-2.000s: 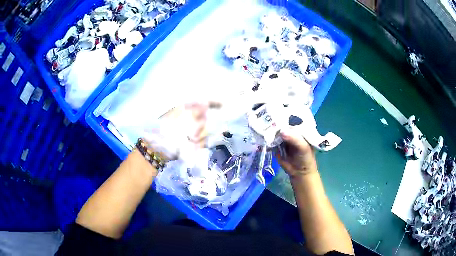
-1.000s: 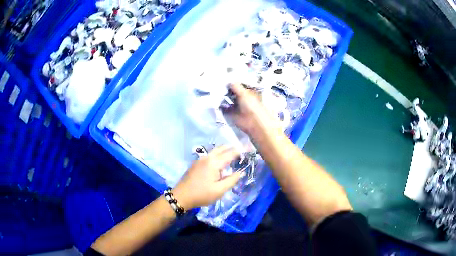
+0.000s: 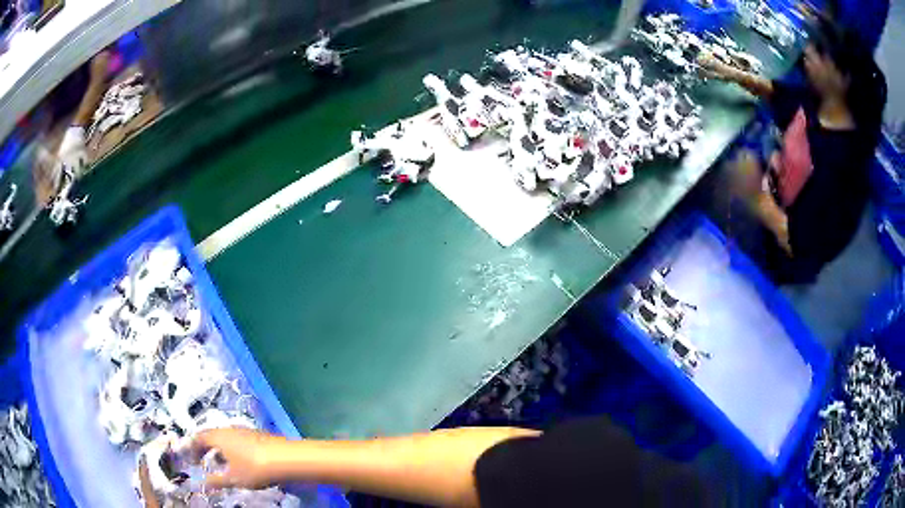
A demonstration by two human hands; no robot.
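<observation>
My right hand [image 3: 236, 457] reaches from the right into the lined blue crate [image 3: 216, 332] at lower left. Its fingers are closed around the edge of a white-and-black assembly [image 3: 159, 464]; whether this one is bagged I cannot tell. Several white assemblies in shiny clear film [image 3: 159, 327] lie in the crate beyond the hand. A narrow skin-coloured strip at the bottom edge, left of the held assembly, may be part of my left hand, but it is too cut off to tell its state.
A green bench [image 3: 347, 327] holds a cluster of unbagged assemblies [image 3: 585, 129] beside a white board [image 3: 491, 203]. Another lined blue crate [image 3: 744, 337] with a few assemblies stands at right. A person [image 3: 834, 149] sits beyond it. Another person's arm shows at upper left.
The view has swung right, so the crate now lies at lower left and the bench fills the middle. My left hand has mostly or wholly left the picture.
</observation>
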